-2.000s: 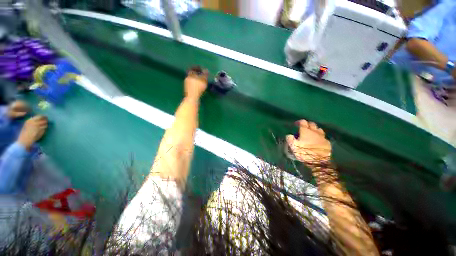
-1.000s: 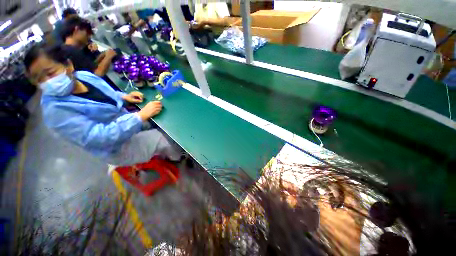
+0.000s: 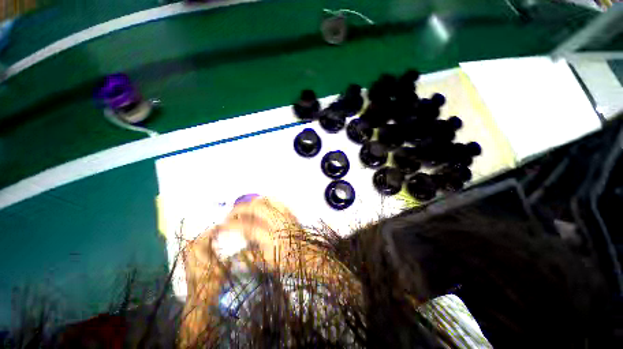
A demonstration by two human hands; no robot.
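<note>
My left hand [image 3: 201,262] and my right hand [image 3: 273,228] are close together over the white work sheet [image 3: 225,170], partly hidden by dark hair. They close around a small part-built unit [image 3: 247,199]; a purple edge shows above the fingers and a pale part between the hands. The fingers' exact grip is hidden. Black flanged housings [image 3: 339,194] stand to the right of my hands, a few apart and the rest massed in rows.
A purple-topped unit [image 3: 117,92] with a white lead lies on the green conveyor belt [image 3: 225,75] at left. A blurred grey ring-shaped part [image 3: 335,29] lies farther along. A white rail [image 3: 82,168] borders the belt. A black crate [image 3: 464,232] is at lower right.
The view has swung right and down to the white sheet and black housings. My hands, reaching over the belt two seconds ago, are now together over the sheet. The seated neighbour is out of view.
</note>
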